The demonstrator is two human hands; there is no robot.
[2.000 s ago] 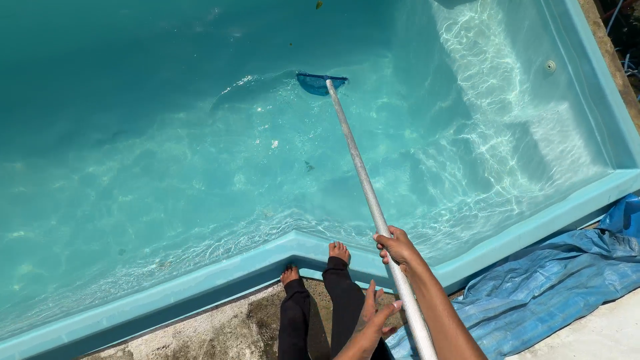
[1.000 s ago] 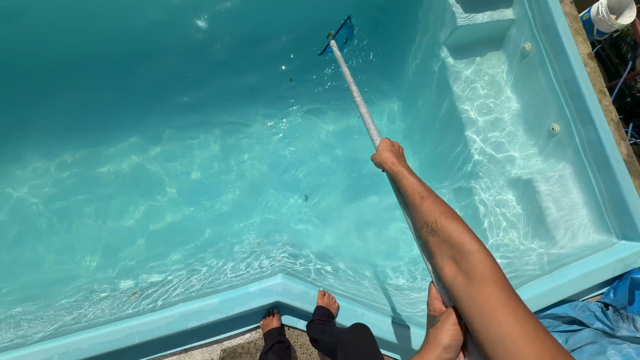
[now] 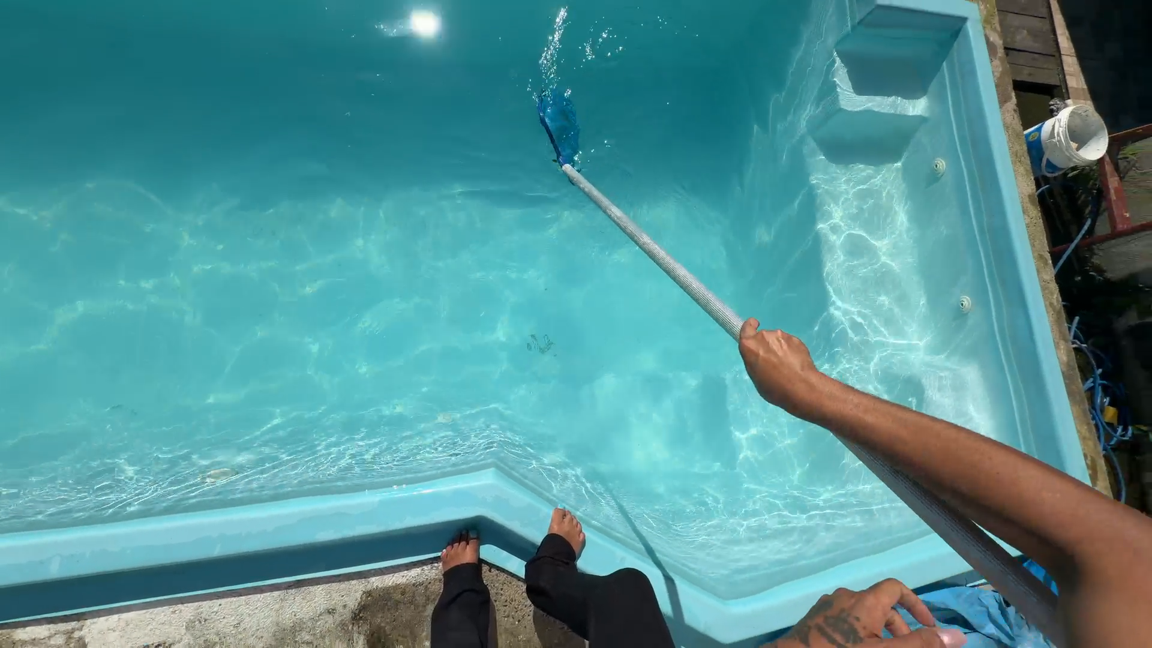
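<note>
My right hand (image 3: 778,364) is closed around the aluminium pole (image 3: 661,256) of a pool skimmer net, with the forearm reaching in from the right edge. The blue net (image 3: 560,126) at the pole's far end stands tilted at the water surface, with splashes beside and beyond it. Toward the lower right, the pole passes under my right forearm. At the bottom edge my left hand (image 3: 868,616), marked by a tattoo, is beside the lower pole with its fingers apart; it holds nothing. The pool water (image 3: 360,297) is turquoise, with small dark debris (image 3: 540,344) visible in it.
My bare feet (image 3: 565,531) are at the angled pool rim (image 3: 270,531), one resting on it. Submerged steps (image 3: 868,135) lie at the upper right. A white bucket (image 3: 1071,139) and blue hoses (image 3: 1102,396) are outside the right wall. A blue tarp (image 3: 972,616) lies at the lower right.
My left hand, shut on the lower pole one second ago, has let go. The net was first flatter in the water nearer the rim; it is now farther out and tilted. The view has shifted.
</note>
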